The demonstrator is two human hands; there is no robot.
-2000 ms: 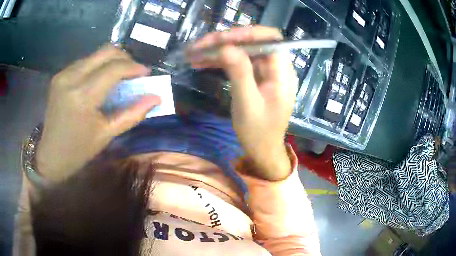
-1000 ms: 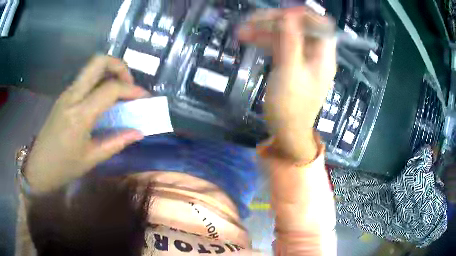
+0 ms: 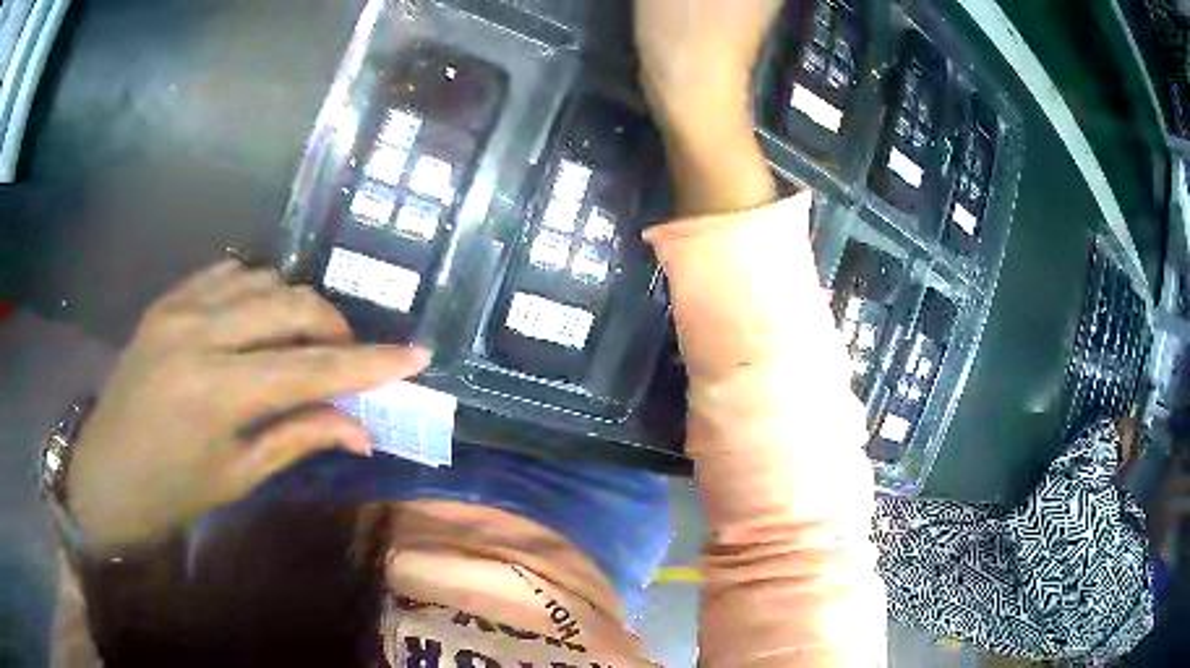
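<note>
My left hand [image 3: 228, 392] holds the white to pale blue label sheet [image 3: 412, 424] between thumb and fingers, beside the tray's near edge. My right hand [image 3: 705, 39] is reached out to the top of the picture and cut off by its edge; its fingers and the tweezers are not visible. The clear tray [image 3: 486, 196] has black phone housings in its pockets. One housing [image 3: 424, 131] lies at the left and another [image 3: 607, 170] to its right, each with silver-white square patches and a white barcode label [image 3: 548, 321] near the lower end.
More black housings [image 3: 903, 105] lie in clear tray pockets at the right on the dark green bench [image 3: 144, 144]. A person in a black-and-white patterned top [image 3: 1031, 561] is at the lower right. A dark slotted rack or tray [image 3: 1109, 326] stands at the far right.
My right hand has moved up and away over the trays, out to the top edge. My left hand with the label sheet sits lower in the picture. More of the near tray shows.
</note>
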